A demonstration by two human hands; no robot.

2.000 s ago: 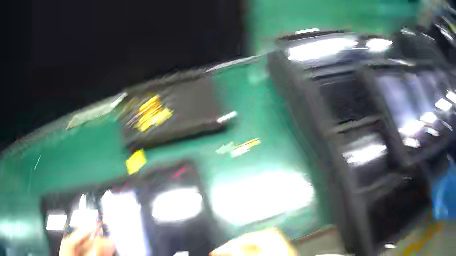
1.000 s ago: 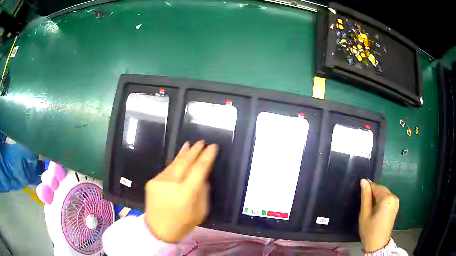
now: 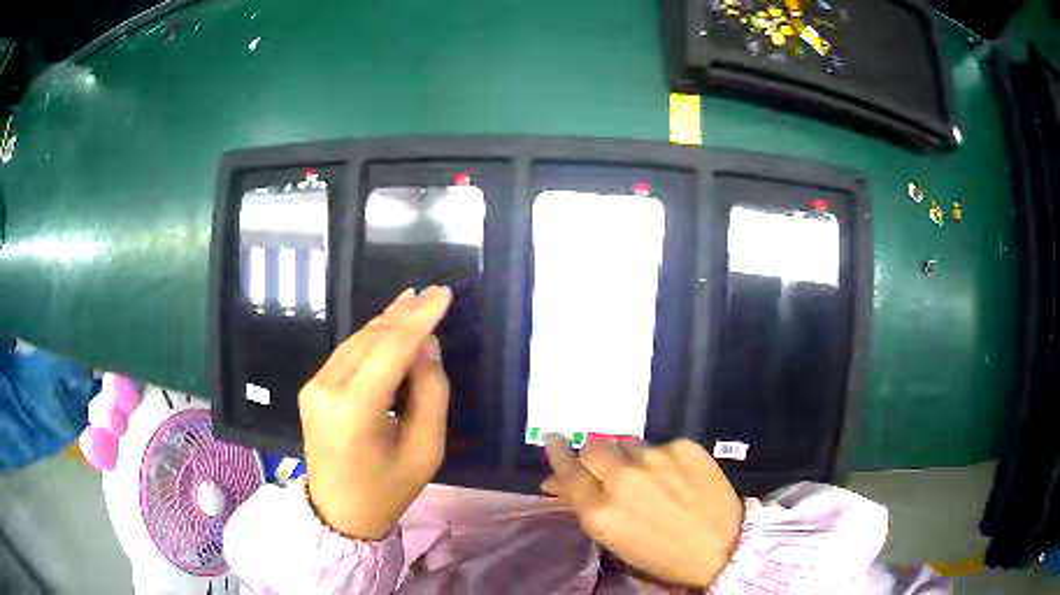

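A long black phone tray (image 3: 436, 149) lies on the green mat with one smartphone in each of its slots. The third smartphone (image 3: 596, 308) shows a white screen with small green and red buttons at its bottom. The first (image 3: 283, 337), second (image 3: 459, 250) and fourth (image 3: 781, 337) have dark, reflecting screens. My right hand (image 3: 651, 500) is at the lower edge of the third phone, a fingertip at the green buttons, other fingers curled. My left hand (image 3: 378, 407) is over the second phone, thumb and fingers apart, holding nothing visible.
A black small-parts tray (image 3: 860, 81) with a pile of yellow bits is at the top right. Yellow tape (image 3: 686, 119) is on the mat (image 3: 465, 81). Several loose small parts (image 3: 936, 213) lie at the right. A pink-and-white fan (image 3: 192, 494) and blue cloth (image 3: 47, 407) are at the left.
My right hand has moved left from the fourth phone's side to the third phone's buttons. My left hand has shifted slightly left and changed its finger pose. The view has shifted.
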